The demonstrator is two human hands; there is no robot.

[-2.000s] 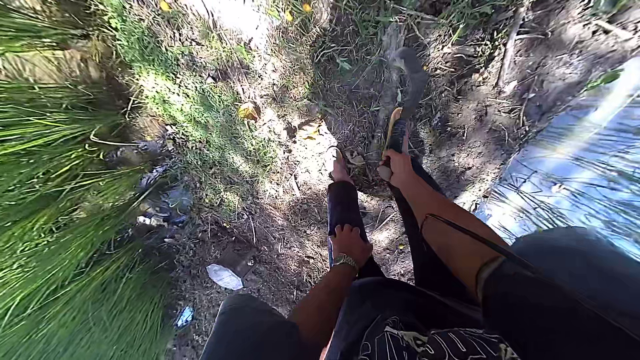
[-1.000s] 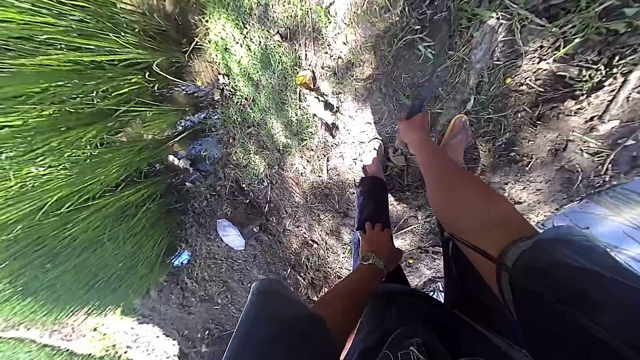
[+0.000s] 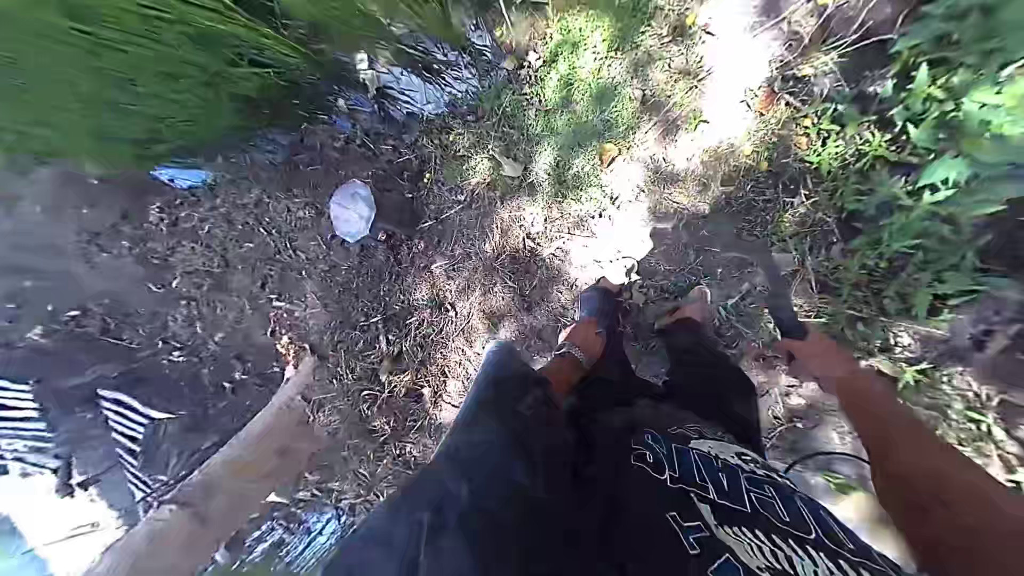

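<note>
My right hand (image 3: 816,358), out to the right of my legs, is closed around the dark handle of a long-bladed tool (image 3: 774,288), which looks like a machete or sickle. Its blade points up and left over the soil and is blurred at the far end. My left hand (image 3: 586,340), with a metal-band watch (image 3: 570,350) at the wrist, rests on my dark trouser leg near the shin. My feet in sandals (image 3: 690,306) stand on the ground just beyond. Whether the left hand grips the cloth is hard to tell.
A pale log (image 3: 232,472) lies at the lower left, beside striped cloth or shadow. A whitish piece of litter (image 3: 352,210) and a blue scrap (image 3: 182,177) lie on the soil. Tall grass (image 3: 160,80) grows at the upper left, leafy plants (image 3: 944,168) at the right.
The right hand with the tool has moved out to the right, away from the feet. The left hand stays on the leg. The view has turned a good deal.
</note>
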